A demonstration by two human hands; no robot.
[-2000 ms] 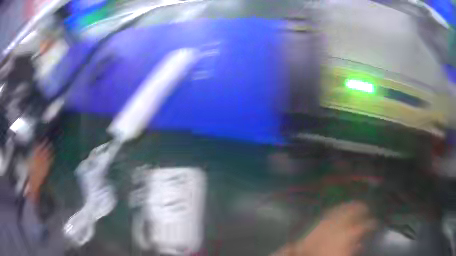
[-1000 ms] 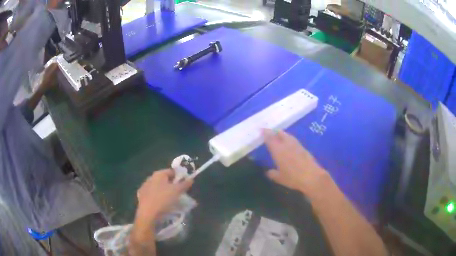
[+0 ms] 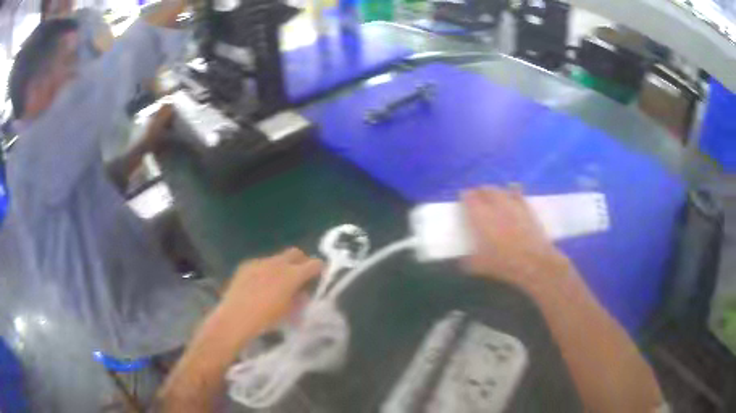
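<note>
The white power strip (image 3: 571, 216) lies across the blue sheet's near edge, its slotted end to the right. My right hand (image 3: 508, 234) grips it over its left half. A white cord leaves its left end. My left hand (image 3: 274, 290) is at the coiled, wrapped cord (image 3: 303, 355), thumb and fingers near the cord just below the plug; its hold is partly hidden and blurred. The round plug (image 3: 345, 242), with a dark-marked face, stands out beyond my left fingertips. The white test socket board (image 3: 476, 371) with a black band lies at the bottom, cut off by the edge.
Blue sheets (image 3: 516, 121) cover part of the dark green mat (image 3: 274, 206). A black and silver bar (image 3: 400, 103) lies on them. A seated person (image 3: 105, 177) works at a black fixture (image 3: 270, 149) on the left. A dark post-like object (image 3: 696, 250) stands at right.
The strip has turned closer to level and moved right in view. My right hand has closed over it. The plug now faces up beyond my left hand. The tester has mostly left the view.
</note>
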